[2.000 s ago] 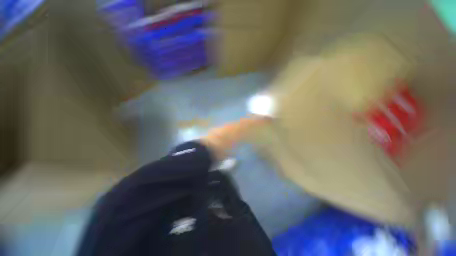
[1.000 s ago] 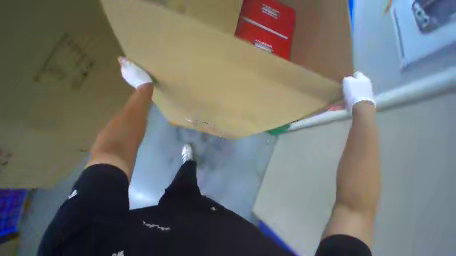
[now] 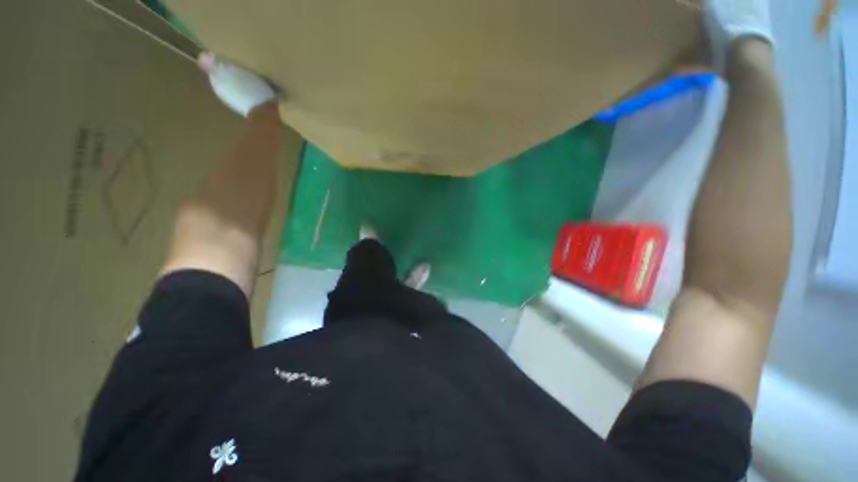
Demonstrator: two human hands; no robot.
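A large brown master carton (image 3: pixel 452 85) is in front of me at the top of the view, its near side facing me and its top edge cut off. My left hand (image 3: pixel 237 87), in a white glove, is at the carton's left edge with the fingers on it. My right hand (image 3: pixel 740 17), in a white glove, is at the carton's right corner, partly cut off by the top edge of the view. The inside of the carton is out of view.
A red retail box (image 3: pixel 611 262) lies at the right, under my right forearm. A large brown carton (image 3: pixel 113 245) with a printed diamond mark stands close at the left. The floor (image 3: pixel 414 207) is green ahead and grey nearer me. A blue edge (image 3: pixel 656 96) shows behind the carton.
The carton is higher in the view, and the red boxes inside it are out of sight. The floor under it is now green instead of grey. A red box has appeared at the right.
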